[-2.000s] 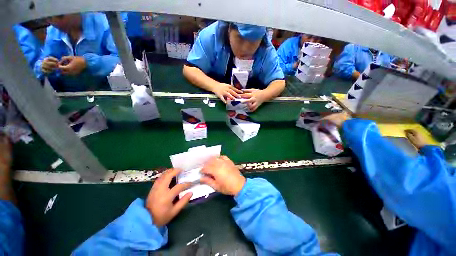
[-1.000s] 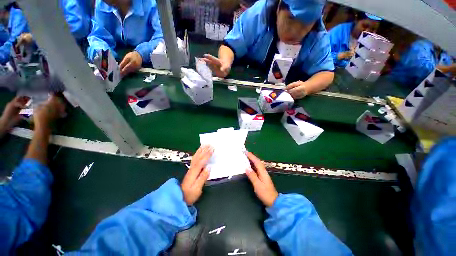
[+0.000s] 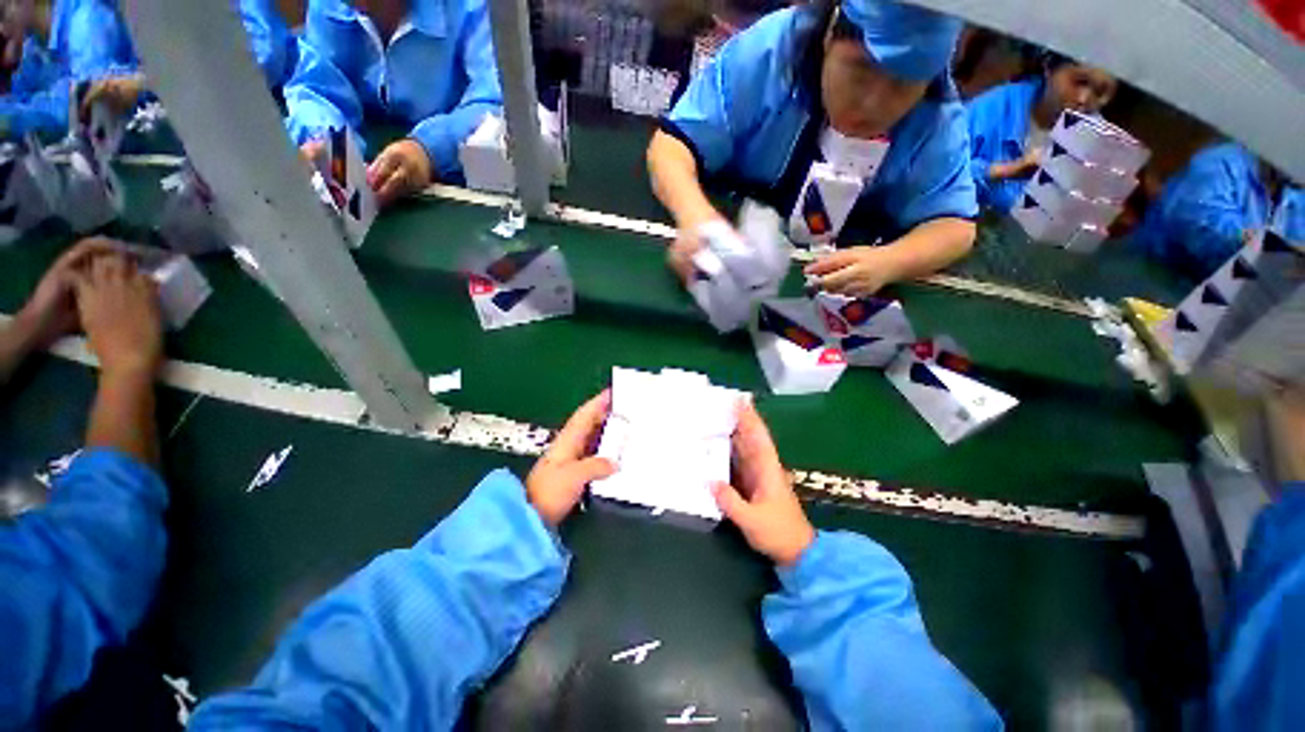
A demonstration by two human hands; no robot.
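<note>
A white product box (image 3: pixel 667 441) is between my hands, just in front of the belt edge rail. Its plain white side faces up and small flaps stick out at its far edge. My left hand (image 3: pixel 573 465) grips its left side, thumb on the near left part. My right hand (image 3: pixel 766 491) grips its right side, thumb at the near right corner. The inside of the box and its printed panel are hidden.
The chipped belt edge rail (image 3: pixel 945 503) crosses beyond my hands. Several printed boxes (image 3: pixel 524 288) stand on the green belt (image 3: pixel 630 336). A metal post (image 3: pixel 286 215) rises at the left. A person opposite handles a box. White scraps (image 3: pixel 637 652) lie on the dark bench.
The view has shifted, and the box in my hands now sits squarer between them. The person opposite has moved a white box over the belt. At the right, the neighbour's arm has withdrawn from the belt.
</note>
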